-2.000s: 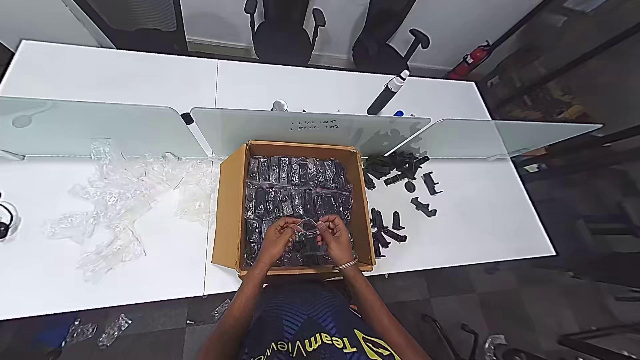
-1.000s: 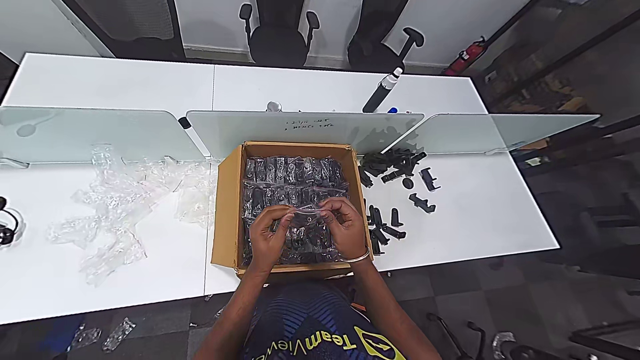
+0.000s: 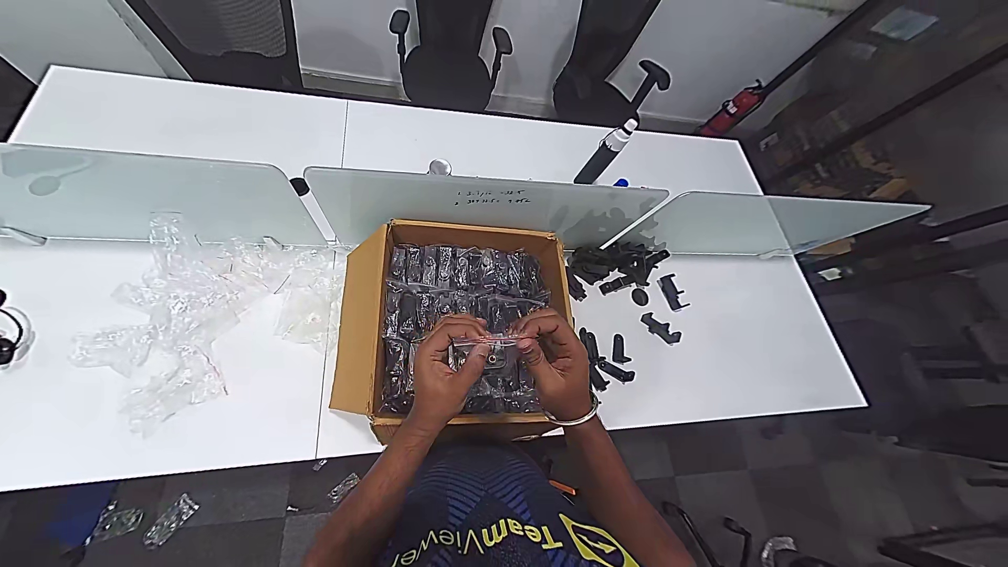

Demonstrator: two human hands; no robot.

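Note:
Both hands pinch the top edge of a clear zip-lock bag with a red line along its seal. My left hand has its thumb and fingers on one end, and my right hand grips the other. Something dark with a small round part shows below the seal; what it is I cannot tell. The bag is held over an open cardboard box, which holds rows of dark parts in clear plastic bags.
Crumpled clear plastic bags lie left of the box. Loose black plastic parts lie to its right. Behind it stand frosted glass dividers, with a black and white bottle beyond. A headset is at the far left.
Both hands stay on the bag above the box. Its seal edge now shows as a straight, taut line between the fingers, where two seconds ago the fingertips held a looser loop of plastic.

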